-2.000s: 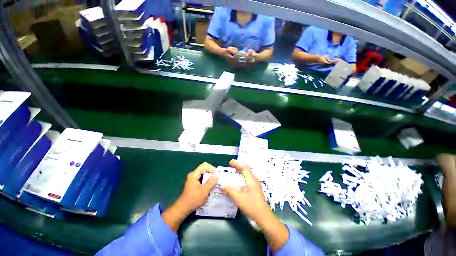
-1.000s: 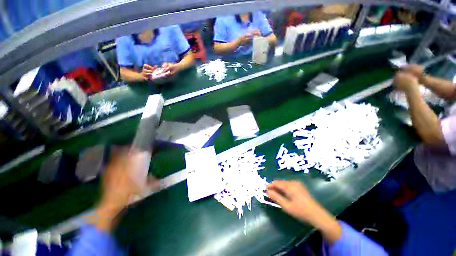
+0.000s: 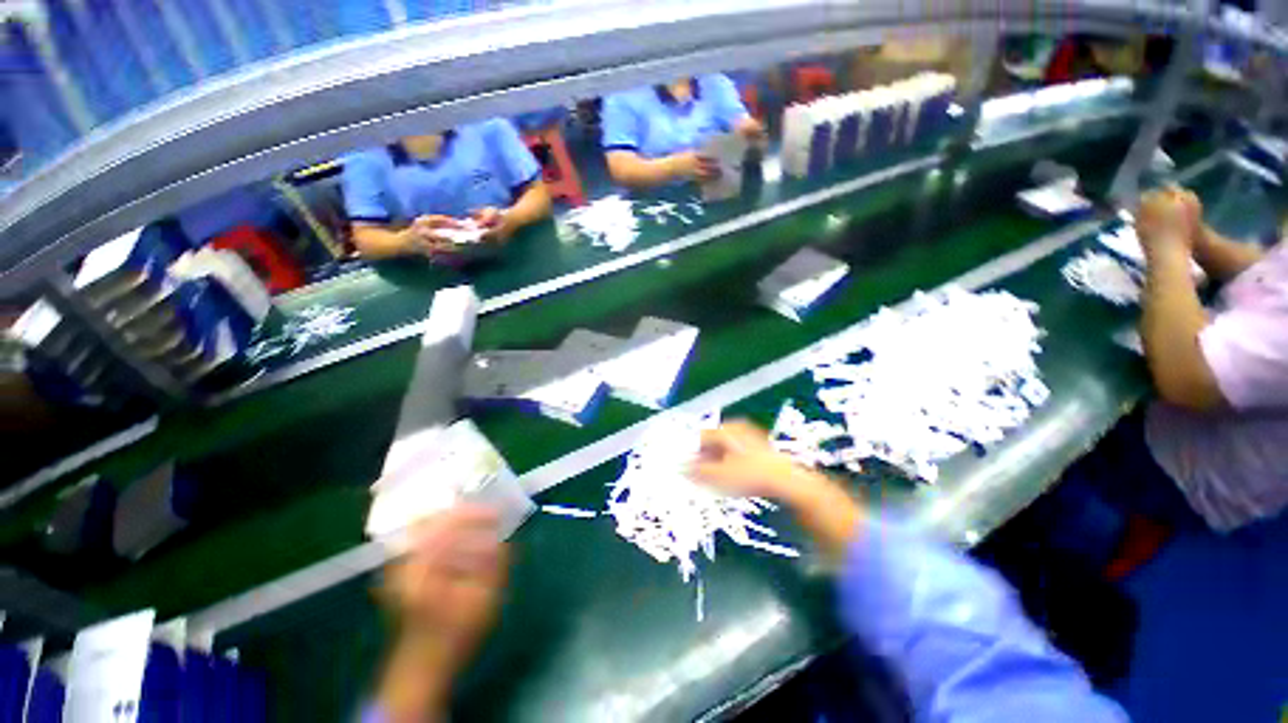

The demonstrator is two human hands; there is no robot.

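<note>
My left hand is blurred, at the near edge of a white retail carton; whether it grips the carton is unclear. The carton lies tilted over the guide rail, at the near end of the long white stop bar. My right hand is over the upper part of the near pile of small white pieces, palm down with fingers bent. Its fingertips are among the pieces, and I cannot tell whether one is pinched. One loose piece lies left of the pile.
A larger pile lies farther right. Waiting cartons overlap beside the bar; another carton lies on the belt. Stacked cartons stand lower left. A person in pink works at right; two blue-shirted workers sit opposite.
The carton beside the near pile has shifted left to the bar. My left hand has moved right and nearer. My right hand has moved from the pile's right side onto its top. Belt cartons have shifted.
</note>
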